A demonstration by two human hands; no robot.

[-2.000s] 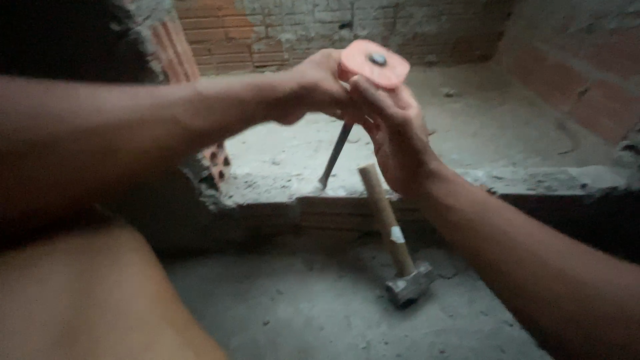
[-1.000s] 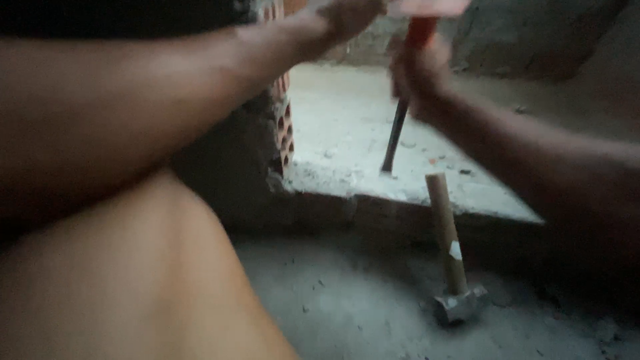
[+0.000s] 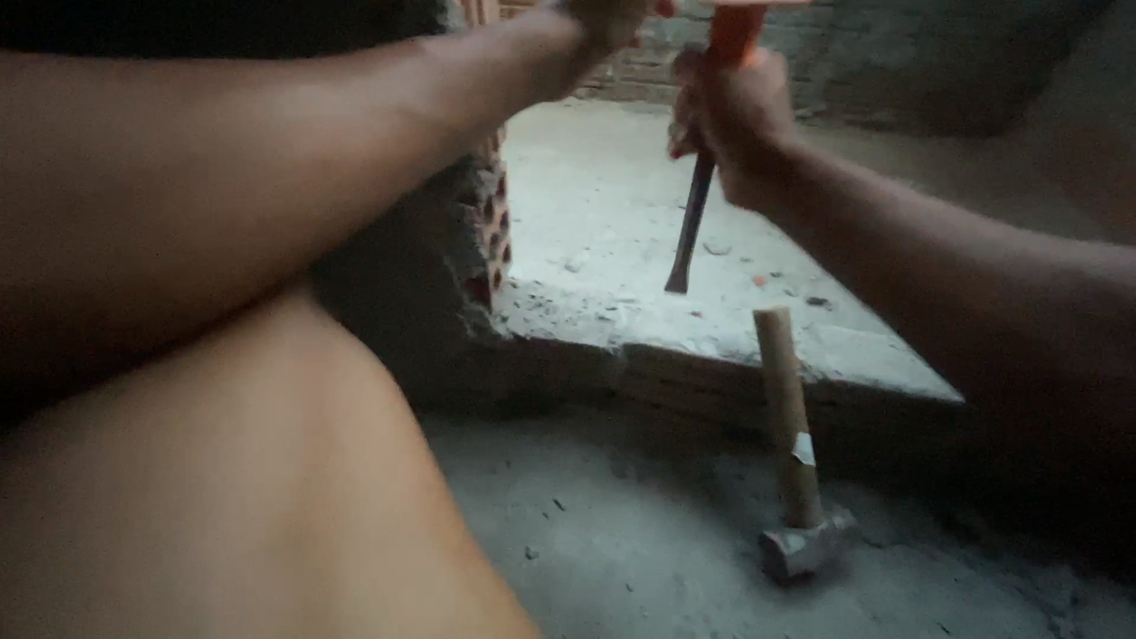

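Note:
My right hand (image 3: 737, 106) is wrapped around the orange grip of a cold chisel (image 3: 697, 217), whose guard is cut off by the top edge. The chisel's flat steel tip points down over the dusty concrete ledge; whether it touches is not clear. My left hand (image 3: 612, 22) is at the top edge, left of the chisel and apart from it, blurred and partly out of view, so its fingers cannot be read. A club hammer (image 3: 788, 417) with a wooden handle rests head down on the floor, its handle leaning toward the ledge.
A broken hollow clay brick (image 3: 494, 235) edges the wall left of the ledge (image 3: 603, 328). Small rubble lies on the ledge and on the concrete floor (image 3: 568, 532). A brick wall (image 3: 852, 75) stands behind. My bare leg fills the lower left.
Two seconds ago both hands were together at the chisel's guard; now my left hand is apart from it and my right hand holds the grip. The view has shifted.

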